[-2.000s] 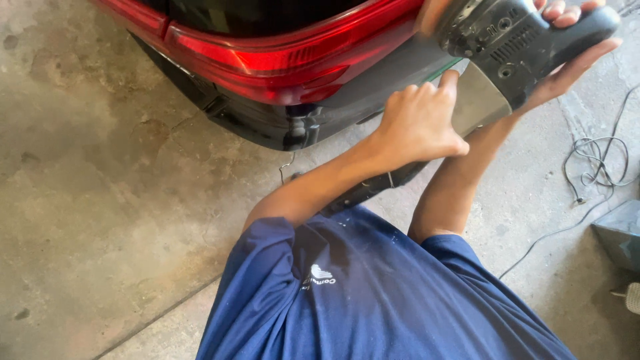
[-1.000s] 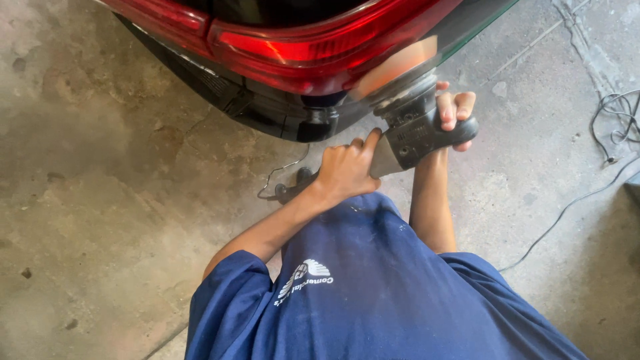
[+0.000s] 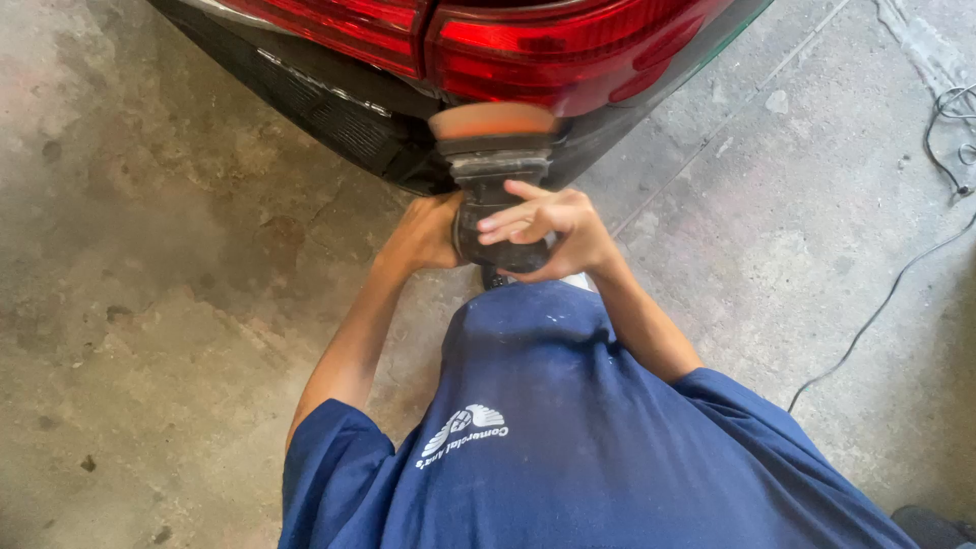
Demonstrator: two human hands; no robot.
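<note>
A black power polisher [image 3: 496, 191] with an orange foam pad [image 3: 494, 120] is held upright between my two hands. Its blurred pad lies at the lower edge of the red tail light [image 3: 534, 57], against or very near the dark rear bumper [image 3: 343, 126] of a car. My left hand [image 3: 431, 232] grips the polisher's body from the left side, its fingers partly hidden behind the tool. On the right, my right hand [image 3: 553, 229] wraps the rounded rear end, thumb below and fingers across the top.
Stained concrete floor [image 3: 152, 320] spreads around the car. A thin cable [image 3: 877, 313] runs along the floor at the right, and more coiled cable [image 3: 942, 130] lies near the right edge. A dark object [image 3: 934, 526] shows in the lower right corner.
The polisher and both hands have moved left along the car's rear, from the right-hand corner to beneath the tail light. The view has shifted too.
</note>
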